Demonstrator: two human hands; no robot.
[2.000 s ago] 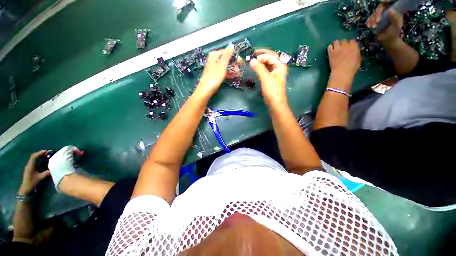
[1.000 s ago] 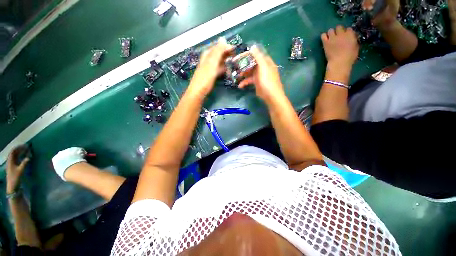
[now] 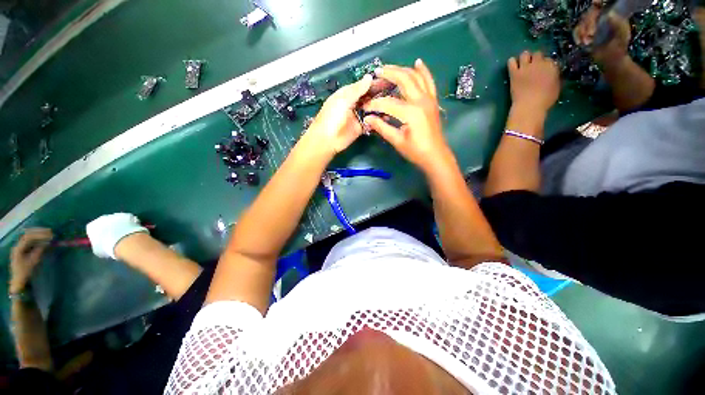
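My bare left hand (image 3: 338, 116) and my bare right hand (image 3: 411, 116) meet over the bench and hold a small circuit board (image 3: 380, 94) between their fingers. The fingers hide much of it. Blue-handled cutters (image 3: 332, 185) lie open on the bench below my hands. A loose pile of small dark components (image 3: 241, 151) lies left of my left forearm. Boards (image 3: 290, 96) lie in a cluster along the rail, left of my hands. A single board (image 3: 465, 82) lies to the right of my right hand.
A pale raised rail (image 3: 232, 92) curves beyond the work, with spaced boards (image 3: 193, 73) on the green surface behind it. At right, another worker's hand (image 3: 533, 83) rests near a large heap of boards (image 3: 665, 46). At left, a white-gloved hand (image 3: 114, 233) is beside a thin red tool.
My hands have closed together around the board, with my right fingers now over it. The neighbour's gloved hand at left has shifted, and more of the red tool shows.
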